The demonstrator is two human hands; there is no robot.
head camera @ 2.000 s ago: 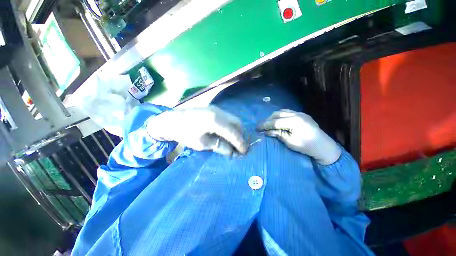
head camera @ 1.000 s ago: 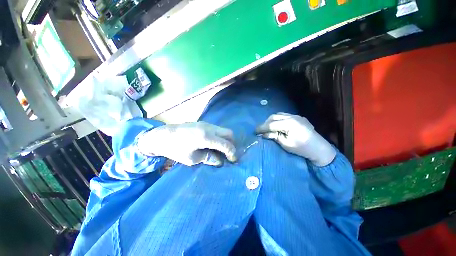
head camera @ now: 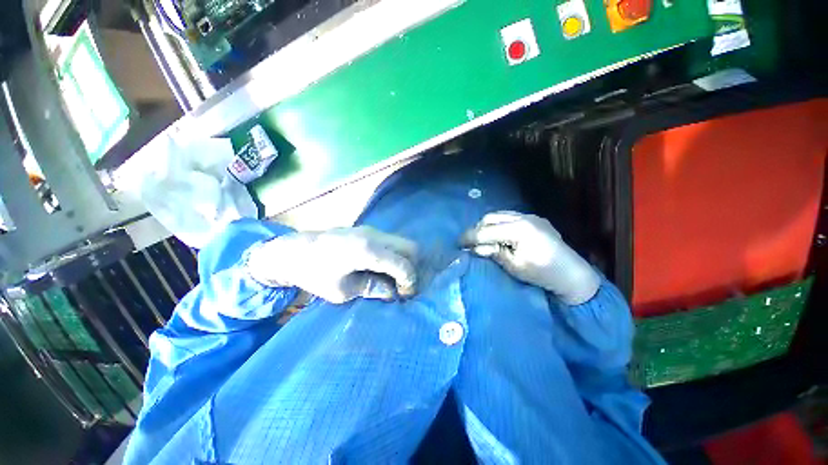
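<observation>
The blue smock [head camera: 381, 363] covers my front, with its buttons and front edge showing. My left hand [head camera: 340, 264], in a white glove, lies against the smock left of the front edge. Its fingers are curled, and whether they hold cloth cannot be told. My right hand [head camera: 536, 251], also gloved, is at the smock's front edge, thumb and fingertips pinched together on the cloth. The fingertips of the two hands are a short way apart. A white button [head camera: 450, 333] sits below them.
The green control panel [head camera: 390, 104] with coloured buttons crosses ahead. A crumpled plastic bag [head camera: 192, 192] and a label card [head camera: 254, 154] lie at its left end. At right is a black tote [head camera: 621, 218] with red-orange liner [head camera: 726, 200] and a green circuit board [head camera: 726, 336]. A rack stands at left.
My left hand has moved left and slightly down from its place two seconds ago, its fingers still curled. My right hand stays at the smock edge. The view has shifted, showing more of the panel's orange knob.
</observation>
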